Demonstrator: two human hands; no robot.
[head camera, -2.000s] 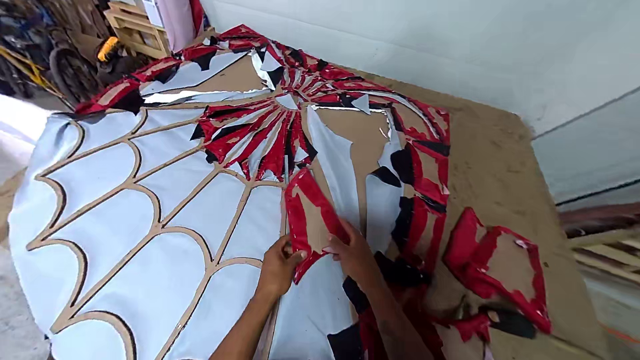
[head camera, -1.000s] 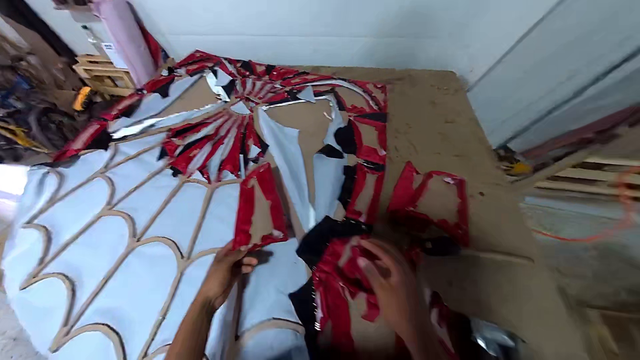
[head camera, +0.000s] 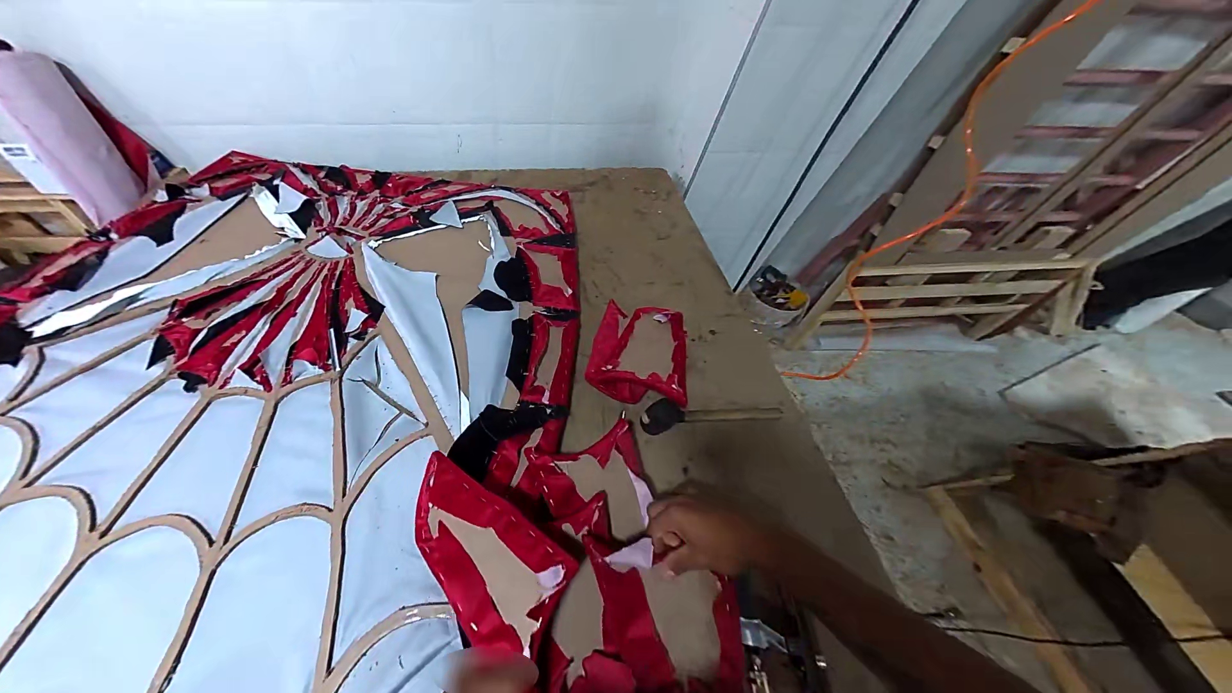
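My right hand (head camera: 698, 534) has its fingers closed on the edge of a red-fabric-wrapped panel (head camera: 674, 616), by a pale flap, in the lower middle of the head view. At the bottom edge my left hand (head camera: 489, 669) is blurred and mostly cut off, beside a second red-edged panel (head camera: 500, 558); its grip cannot be made out. More red-wrapped pieces lie under and behind these. A smaller red-edged piece (head camera: 650, 351) rests apart, with a black-headed mallet (head camera: 662, 416) below it. On the left spreads a large white fabric panel (head camera: 250, 577) with brown web-shaped strips.
The brown tabletop (head camera: 635, 221) ends at the right. Beyond it an orange cord (head camera: 970, 164) hangs past wooden frames (head camera: 953, 289), and a bucket (head camera: 775, 294) stands on the floor. A pink roll (head camera: 67, 135) is at the upper left. Metal tools lie near my right forearm.
The view has swung right. My left hand has let go of the red-edged panel it held two seconds ago with my right. My right hand has moved to the red pieces on the right.
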